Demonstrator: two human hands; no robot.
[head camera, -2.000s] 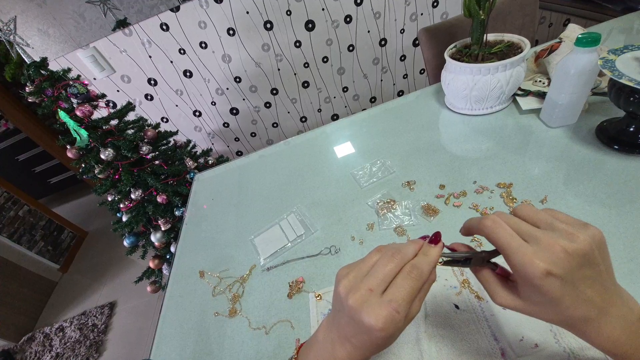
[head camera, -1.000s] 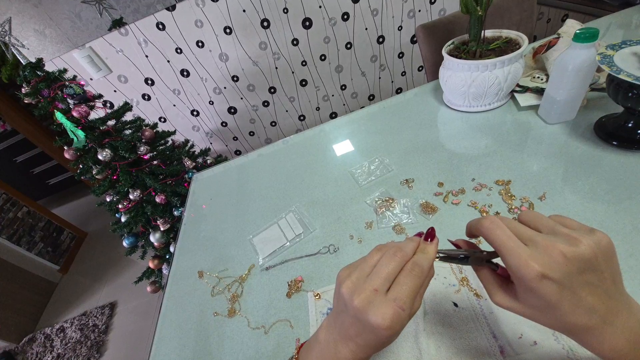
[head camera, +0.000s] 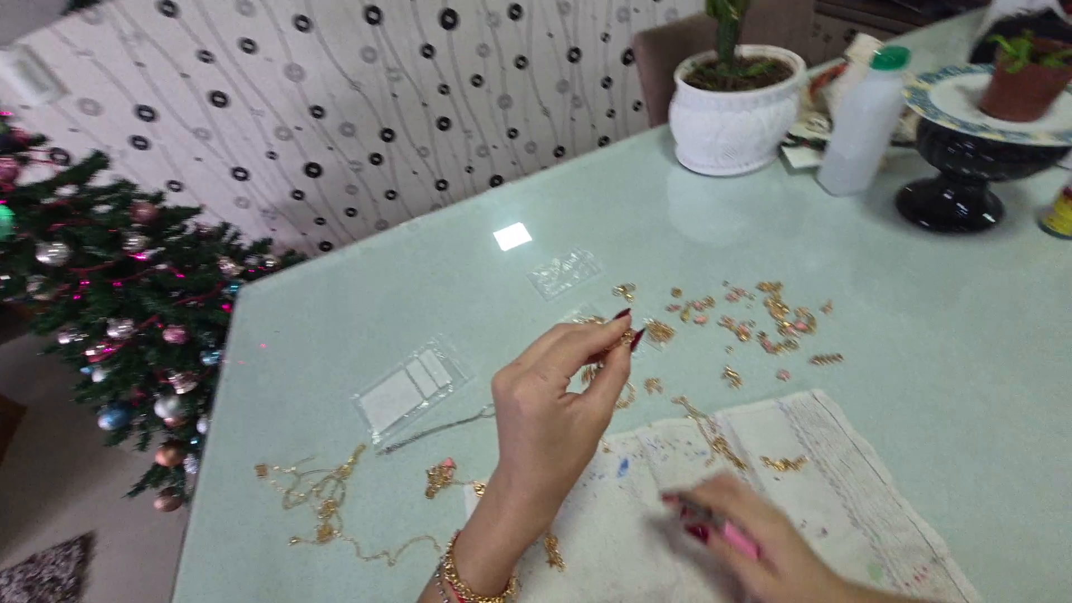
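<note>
My left hand (head camera: 557, 410) is raised over the glass-topped table, a small gold jewelry piece (head camera: 626, 337) pinched between thumb and forefinger. Low at the right, my right hand (head camera: 745, 536) is blurred; it holds pliers with a pink handle (head camera: 740, 540) above a white cloth (head camera: 636, 519). Gold chain pieces (head camera: 784, 462) lie on the cloth. Beyond it are scattered gold charms and findings (head camera: 779, 318). A tangled gold chain (head camera: 325, 502) rests at the left, near a silver-colored chain (head camera: 435, 429) partly hidden by my left hand.
Clear plastic bags (head camera: 565, 272) lie on the glass tabletop (head camera: 402, 293), one with white cards (head camera: 408, 389). At the back stand a white plant pot (head camera: 735, 113), a green-capped bottle (head camera: 867, 121) and a black pedestal stand (head camera: 950, 188). A decorated Christmas tree (head camera: 151, 318) is beyond the left edge.
My hands were together at the pliers before; now they are apart. My left hand is raised with the gold piece, and my right hand has moved down toward the cloth with the pliers.
</note>
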